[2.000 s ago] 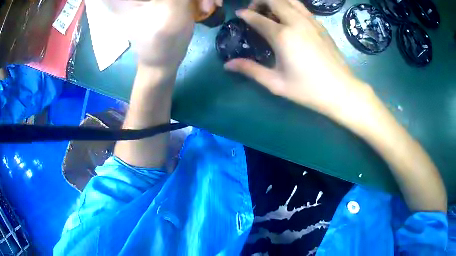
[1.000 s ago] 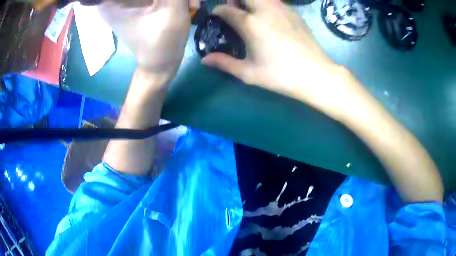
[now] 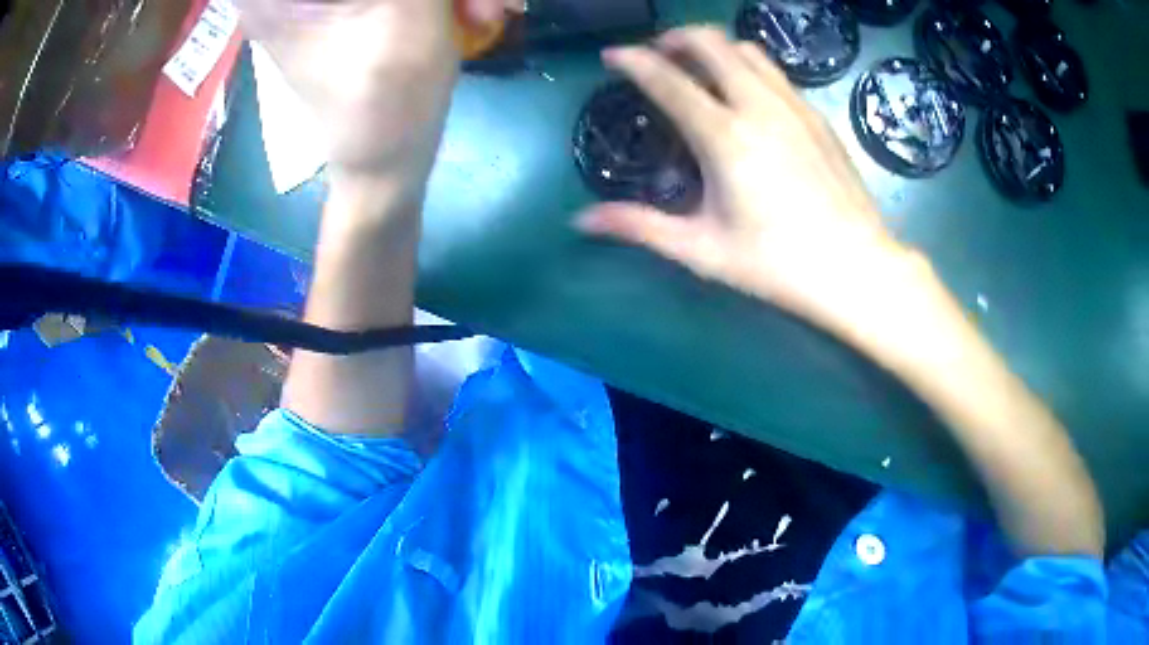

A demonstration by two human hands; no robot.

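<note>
A round black housing (image 3: 630,145) lies flat on the green bench top, its right side covered by my right hand (image 3: 769,189). The fingers are over its far and right side and the thumb is at its near edge. My left hand (image 3: 378,101) is overexposed and cut off by the top edge. It is closed around an orange tool (image 3: 483,32), probably the electric screwdriver, of which only a small part shows. The tool's tip cannot be made out.
Several waiting housings (image 3: 907,116) lie at the upper right of the green bench (image 3: 567,290). White paper (image 3: 287,126), a red item with a label (image 3: 177,114) and plastic-wrapped brown material (image 3: 76,76) are at the left. A black cord (image 3: 365,338) crosses my left forearm.
The view has shifted, so more waiting housings show than one second ago. My right hand stays on the housing and my left hand on the orange tool.
</note>
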